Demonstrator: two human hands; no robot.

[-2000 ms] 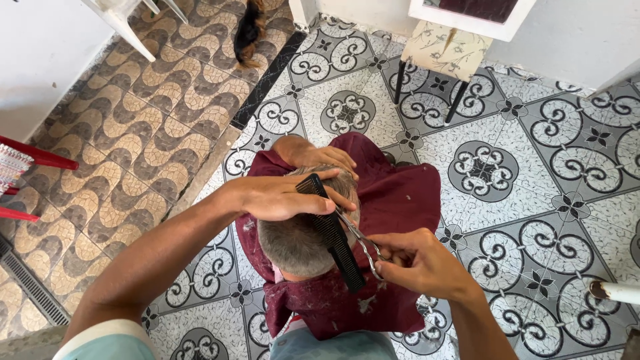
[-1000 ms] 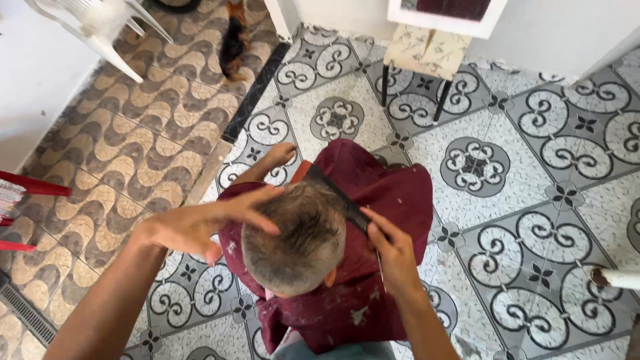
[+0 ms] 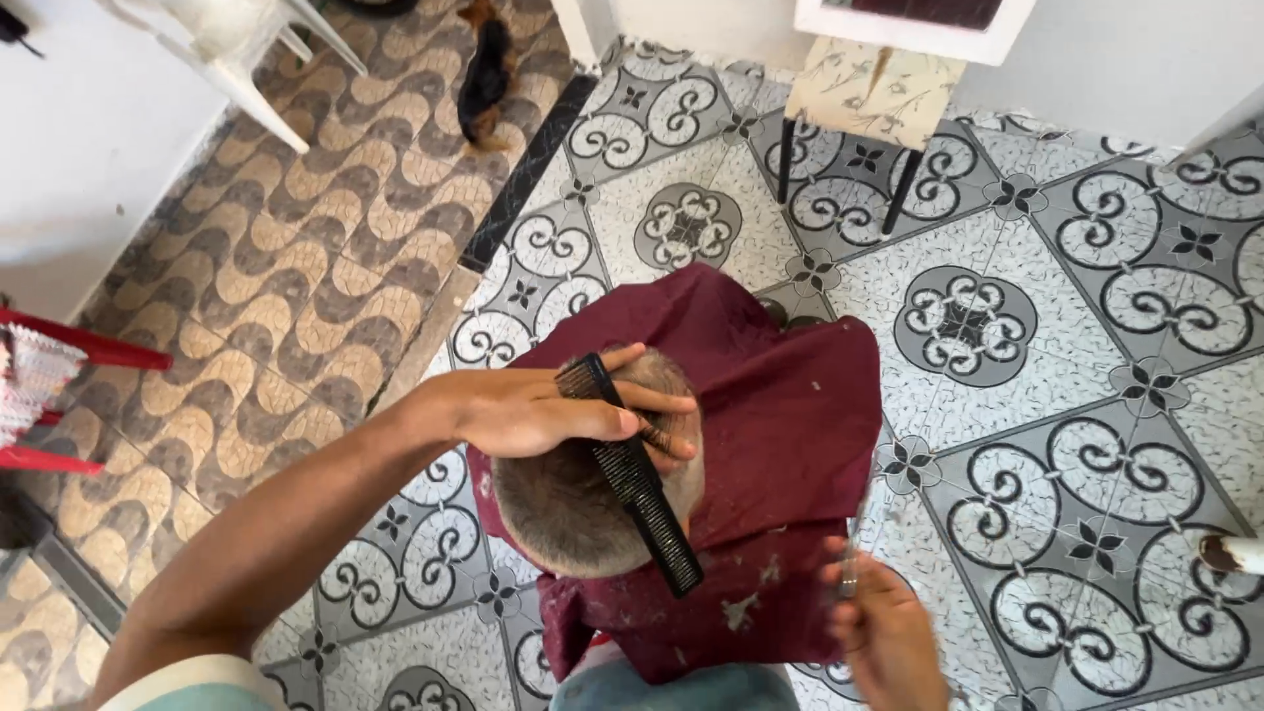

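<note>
A seated person's head (image 3: pixel 568 513) with short hair is seen from above, over a maroon barber cape (image 3: pixel 780 425) strewn with hair clippings. My left hand (image 3: pixel 563 410) lies over the head, its thumb on a black comb (image 3: pixel 647 494) that slants down to the right. Strands of hair show between its fingers. Off the cape's lower right edge, my right hand (image 3: pixel 879 622) is blurred and holds thin metal scissors (image 3: pixel 851 563), whose blades point up. How far the blades are apart cannot be told.
A stool with a patterned seat (image 3: pixel 874 94) stands against the far wall, below a white-framed object (image 3: pixel 918 25). A dog (image 3: pixel 486 79) lies on the wavy-patterned tiles near a white plastic chair (image 3: pixel 247 99). Red chair parts (image 3: pixel 89 341) are at far left, a white pipe (image 3: pixel 1229 555) at right.
The comb was in my right hand one second ago and is now in my left. My right hand has moved down, away from the head. The seated person's raised hand is out of sight.
</note>
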